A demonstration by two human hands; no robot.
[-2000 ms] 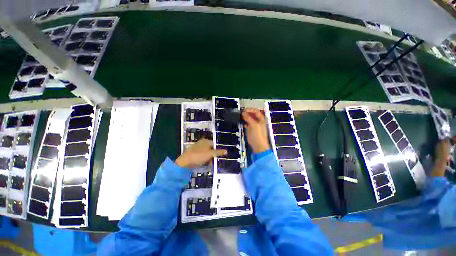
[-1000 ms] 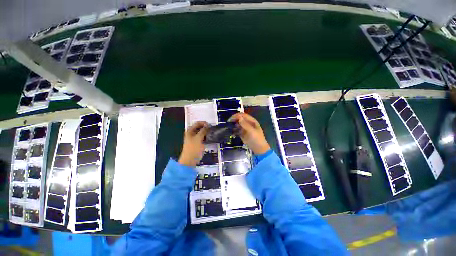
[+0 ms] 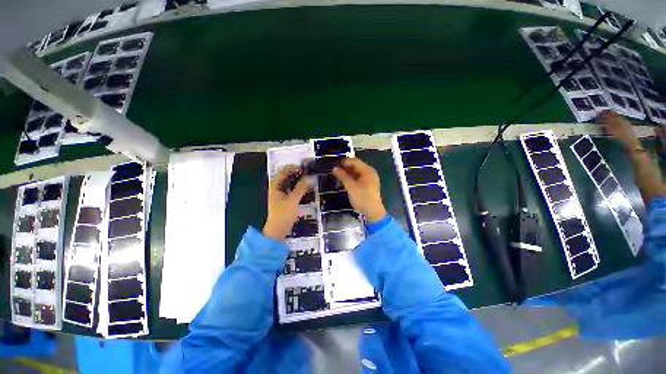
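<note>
My left hand (image 3: 285, 203) and my right hand (image 3: 361, 191) hold a dark module (image 3: 318, 168) between their fingertips, over the upper part of the work tray. The module is small and partly covered by fingers. The white module tray (image 3: 283, 317) lies below, with dark modules in its left column. A sticker sheet (image 3: 343, 274) lies over the tray's right side, with black rectangles above and bare white liner at its lower end. Whether a black film is on the module I cannot tell.
A white sheet stack (image 3: 193, 241), sticker sheets (image 3: 126, 256) and a module tray (image 3: 25, 321) lie left. Right are another sticker sheet (image 3: 432, 212) and a black corded device (image 3: 524, 237). A white post (image 3: 109, 120) crosses upper left. Another person's hand (image 3: 628, 139) is far right.
Two seconds ago my hands were apart at the sticker sheet; one second ago they held the module together. Since then they have moved slightly up. Another person's hand has come in at far right.
</note>
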